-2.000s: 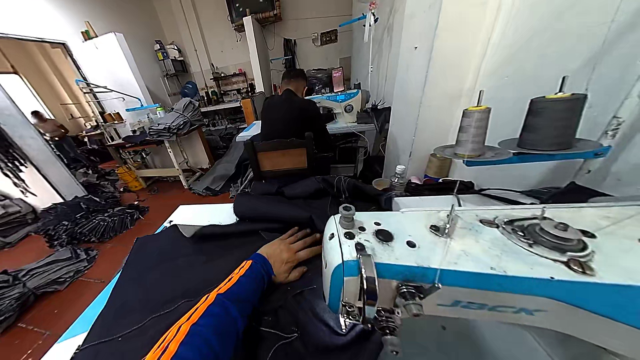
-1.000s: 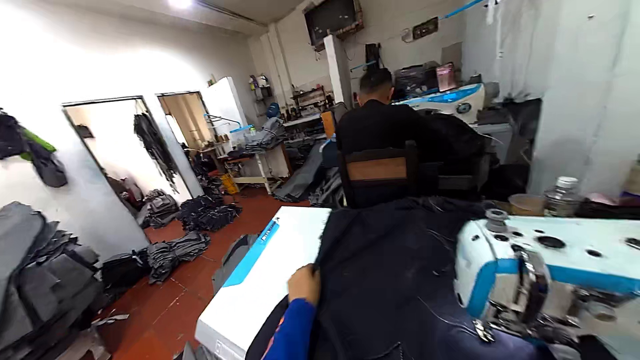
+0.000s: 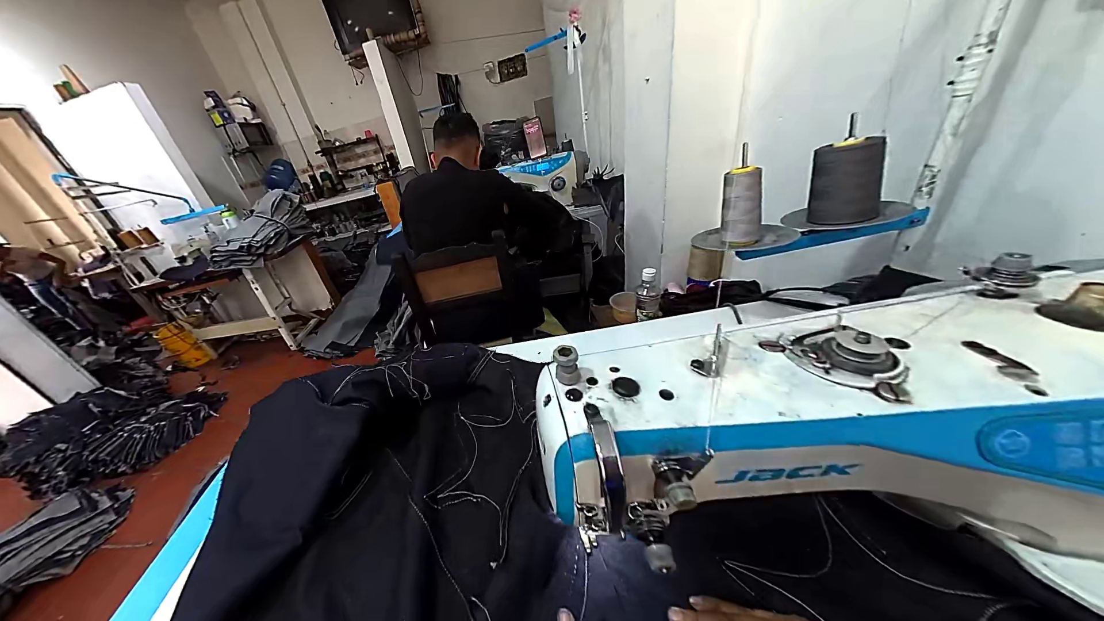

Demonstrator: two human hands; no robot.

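Observation:
Dark navy fabric (image 3: 345, 483) with loose pale threads lies over the sewing table and passes under the needle area of a white and blue Jack sewing machine (image 3: 776, 431). At the bottom edge, a fingertip of what looks like my left hand (image 3: 565, 615) touches the fabric just left of the machine's head. Right of it, the fingers of what looks like my right hand (image 3: 729, 610) rest on the fabric below the machine arm. Both palms are out of frame, so their grip is hidden.
Thread cones (image 3: 743, 207) stand on a blue-armed stand behind the machine, near a clear plastic bottle (image 3: 648, 295). A co-worker in black (image 3: 457, 203) sits ahead on a wooden chair (image 3: 457, 280). Dark fabric bundles (image 3: 129, 431) lie on the red floor at left.
One second ago my left hand was at the fabric's left edge; now only a fingertip shows at the bottom, near the machine head. The view has swung right. Fingers of the other hand have appeared.

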